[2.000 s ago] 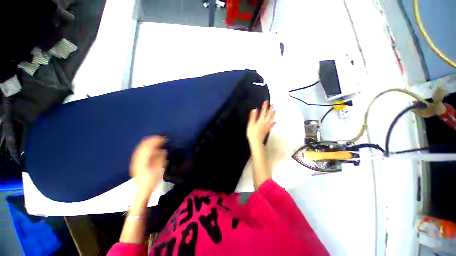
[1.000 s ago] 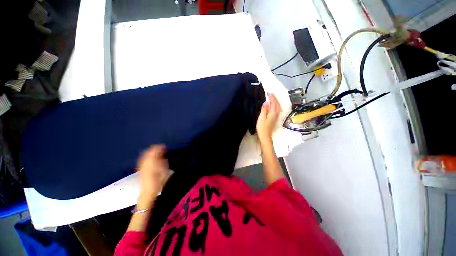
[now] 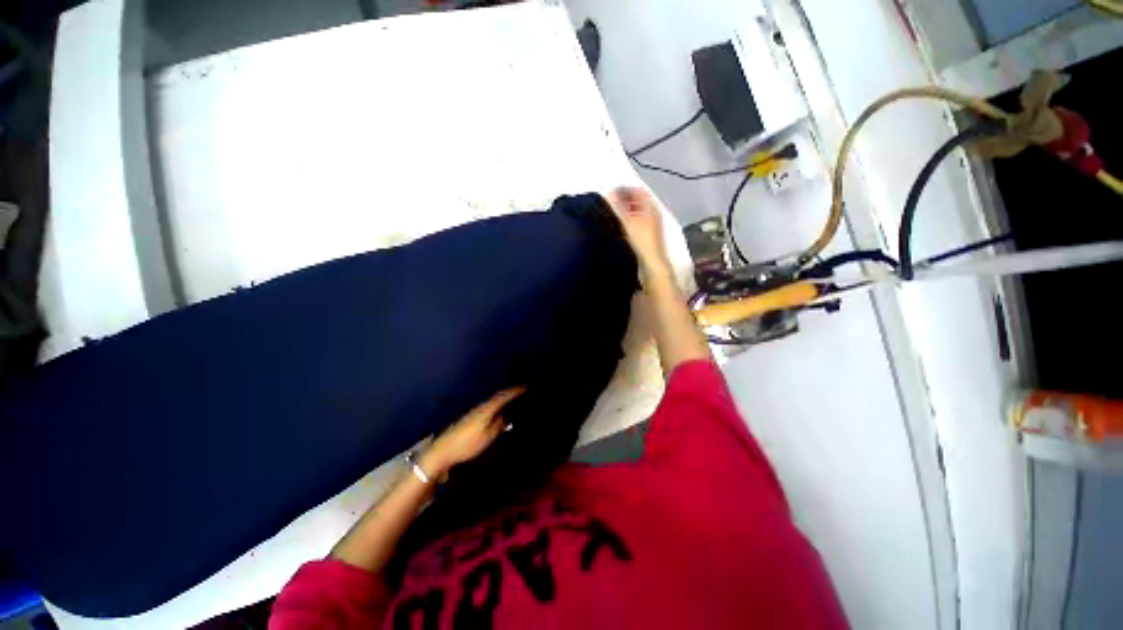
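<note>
A black garment (image 3: 560, 369) lies over the narrow right end and near edge of the navy pressing board (image 3: 283, 369). My left hand (image 3: 474, 433) is at the garment's near left side, its fingertips against the black cloth; whether they grip it cannot be told. My right hand (image 3: 634, 215) is at the far right corner of the garment, at the board's narrow end, slightly blurred; its grip is unclear. The steam iron (image 3: 757, 303) with its yellow-orange handle is parked right of the board, partly behind my right forearm.
The board rests on a white table (image 3: 333, 135). Behind the iron are a black and white box (image 3: 729, 96), a yellow plug (image 3: 766, 164), a yellowish hose (image 3: 850, 142) and a black cable. An orange and white object (image 3: 1065, 416) lies at the far right.
The view has shifted, and the board appears larger and further left. My left hand has moved right onto the black cloth. My right hand has moved up to the garment's far corner.
</note>
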